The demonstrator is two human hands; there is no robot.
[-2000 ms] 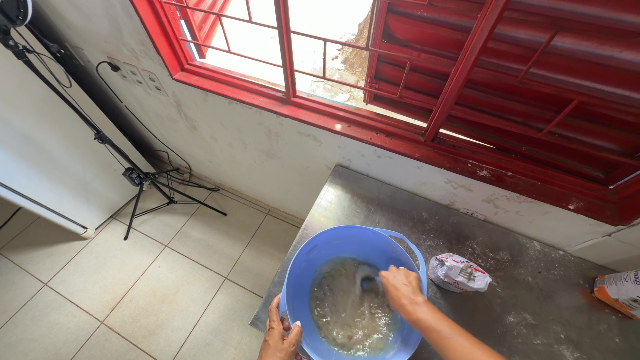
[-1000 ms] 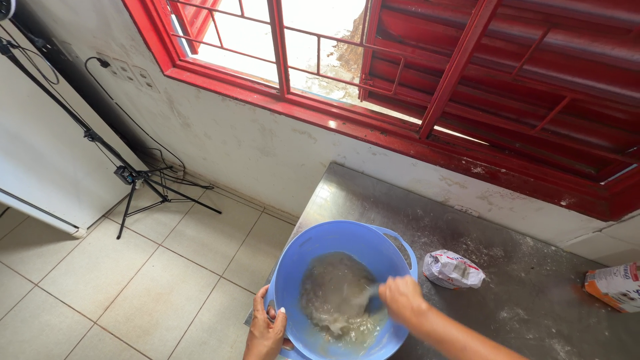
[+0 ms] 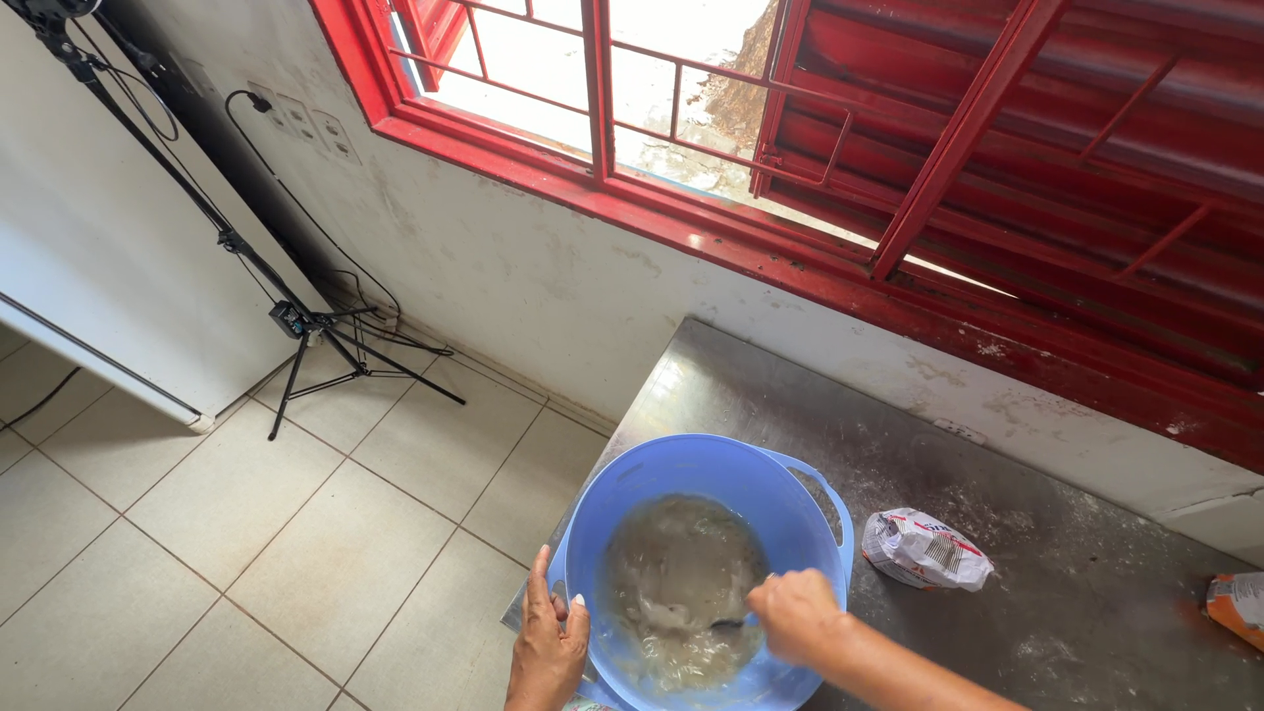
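Observation:
A round blue plastic tub [image 3: 664, 456] with side handles stands at the left end of a stainless steel table [image 3: 997, 494]. Cloudy greyish liquid [image 3: 681, 563] swirls inside it. My left hand [image 3: 549, 642] grips the tub's left rim by the handle. Over the right side of the tub, my right hand [image 3: 798, 614] is closed on a dark utensil [image 3: 729, 624], whose lower end dips into the liquid; its kind cannot be told. Just right of the tub lies a crumpled white paper packet [image 3: 926, 549] with red and dark print.
An orange and white package [image 3: 1238, 604] is at the table's right edge. White powder is scattered on the steel. Behind the table run a wall and a red barred window [image 3: 632, 202]. A black tripod [image 3: 341, 341] with cables stands on the tiled floor beside a white appliance [image 3: 118, 257].
My right hand has moved about over the tub with the utensil, and the liquid's swirl has changed shape. My left hand stays at the rim.

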